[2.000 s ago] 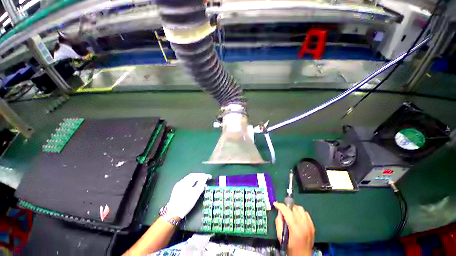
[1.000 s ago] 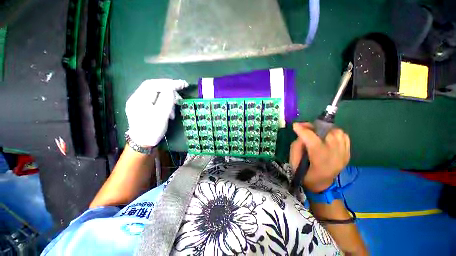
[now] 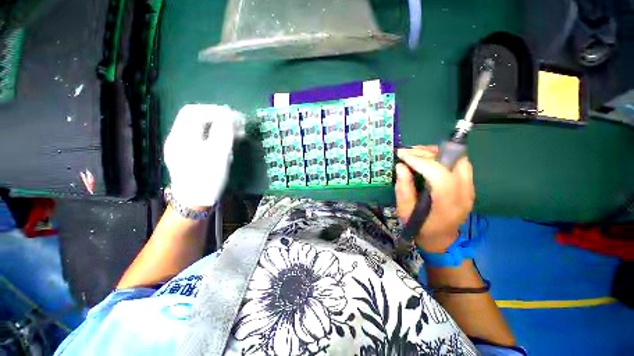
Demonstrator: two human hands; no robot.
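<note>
A green PCB panel (image 3: pixel 327 146) with rows of small boards lies on a purple pad (image 3: pixel 323 93) with white strips, close to my body. My left hand (image 3: pixel 200 154), in a white glove, is beside the panel's left edge; its fingertips are blurred, and whether it holds anything cannot be told. My right hand (image 3: pixel 438 195), ungloved with a blue wrist strap, holds a soldering iron (image 3: pixel 452 151) by its dark handle. The iron's tip points up and away, off the panel to the right. The right fingertips are at the panel's right edge.
The fume hood (image 3: pixel 299 31) hangs beyond the panel. The black iron stand (image 3: pixel 497 83) with a yellow sponge (image 3: pixel 559 94) is at the right. Black foam sheets (image 3: pixel 52 132) are stacked at the left, with green panel edges showing. A grey device corner shows at the far right.
The panel now lies further over the purple pad and is slightly turned. My right fingers have come to its right edge. My left hand now shows a small gap from the panel. The view has shifted.
</note>
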